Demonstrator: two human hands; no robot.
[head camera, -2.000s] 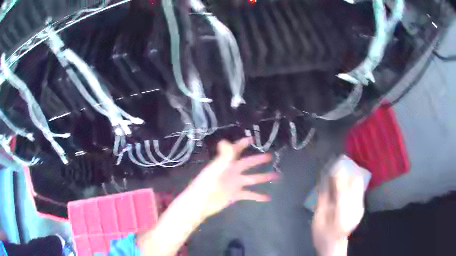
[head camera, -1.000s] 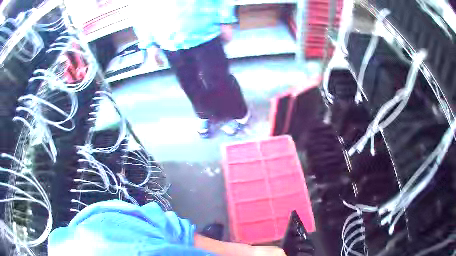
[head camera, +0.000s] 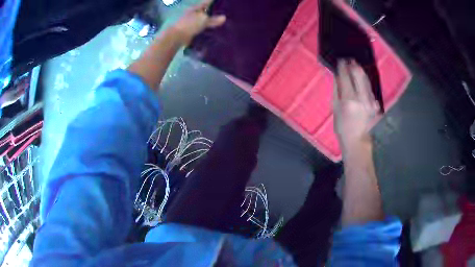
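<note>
A pink-red compartment tray (head camera: 307, 88) lies tilted at upper centre-right, with bare ribbed pockets showing. My right hand (head camera: 357, 96) holds a narrow-looking, glossy dark tablet (head camera: 346, 39) over the tray's right part, fingers against its face; the thumb is hidden. My left hand (head camera: 195, 23) is at the left edge of a large dark purple flat piece (head camera: 250, 39), with one finger or the thumb over its face. This piece covers the tray's left side; its top is cut off by the picture edge.
Bunches of white charging cables (head camera: 179, 143) hang at lower centre-left, more cables (head camera: 258, 206) near my body. A person's dark-clothed leg (head camera: 73, 31) is at upper left. Red trays (head camera: 21, 138) show at the left edge. A white block (head camera: 435, 221) and red container (head camera: 461, 237) are at lower right.
The view has swung from the racks and other person down to the tray. Both my hands are now in view, at dark flat pieces over the tray.
</note>
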